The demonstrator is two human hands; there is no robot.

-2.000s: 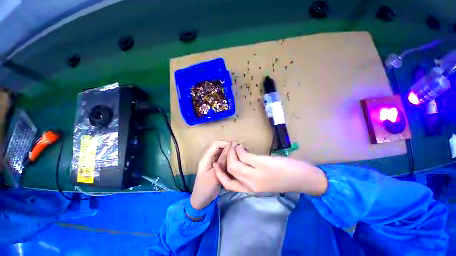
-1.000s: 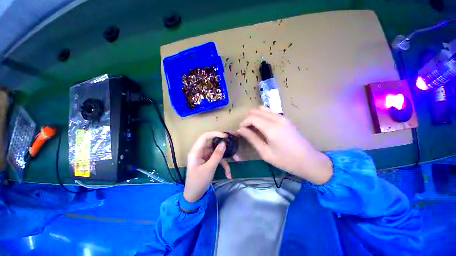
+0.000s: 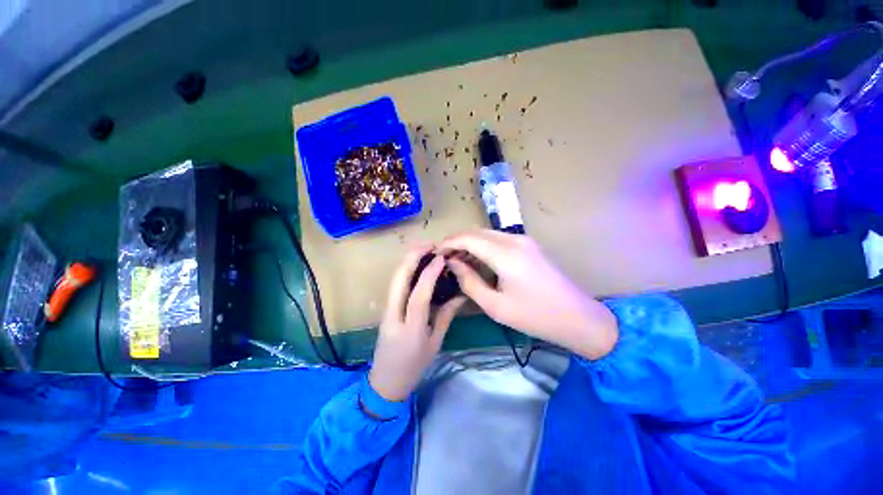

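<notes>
A round black unit (image 3: 445, 286) is held in my left hand (image 3: 409, 324), low over the near edge of the cardboard. The fingers of my left hand wrap its left side. My right hand (image 3: 513, 285) is at its upper right, with fingertips touching or very near its top. The fingers cover much of the unit, and I cannot tell whether my right fingertips pinch a screw. The electric screwdriver (image 3: 500, 193) lies on the cardboard beyond my right hand, its rear end partly hidden. Tiny screws (image 3: 373, 181) are heaped in the blue bin (image 3: 315, 179), and more are scattered beside it.
The cardboard (image 3: 610, 145) lies on the green surface. At its right end is a reddish fixture (image 3: 702, 208) glowing pink, beside a lamp (image 3: 813, 135). To the left are a black box unit (image 3: 208, 280), cables and an orange-handled tool (image 3: 70, 290). Several black units (image 3: 191, 87) stand along the back.
My hands, together at first, parted with the black unit showing in my left, and my right hand has come back onto the unit. The units at the back have shifted left against the cardboard.
</notes>
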